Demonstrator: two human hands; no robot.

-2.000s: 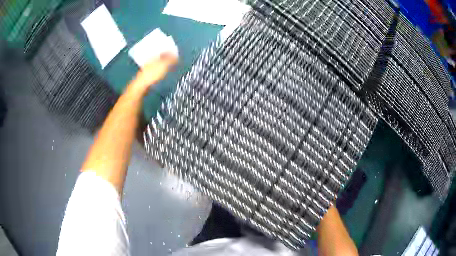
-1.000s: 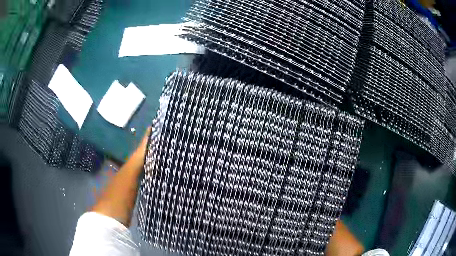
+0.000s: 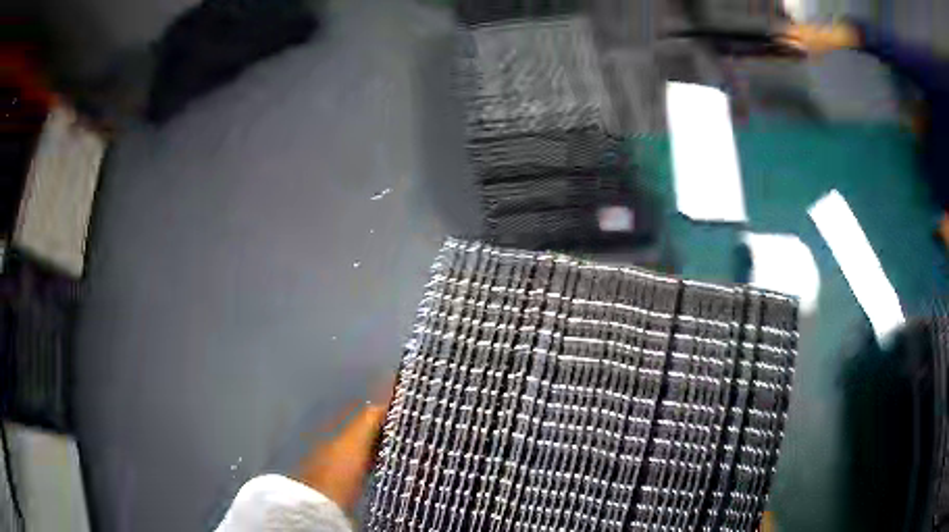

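A bulky stack of black ribbed trays [image 3: 604, 405] with rows of shiny edges fills the lower middle of the head view. My left hand [image 3: 359, 442] holds its left side; the fingers are hidden behind the stack. My right hand [image 3: 768, 520] shows only as a small sliver at the stack's lower right edge, so its grip is hidden.
Green-matted bench [image 3: 812, 166] at right bears white sheets [image 3: 706, 151] and a narrow white strip [image 3: 858, 265]. More black trays [image 3: 552, 177] stand at its near end. Grey floor [image 3: 239, 229] with pale specks lies left. A person's hand [image 3: 825, 40] shows at top right.
The view has swung left, towards the floor. My left hand left the white sheets and took the stack's left side. The stack is now away from the other tray stacks.
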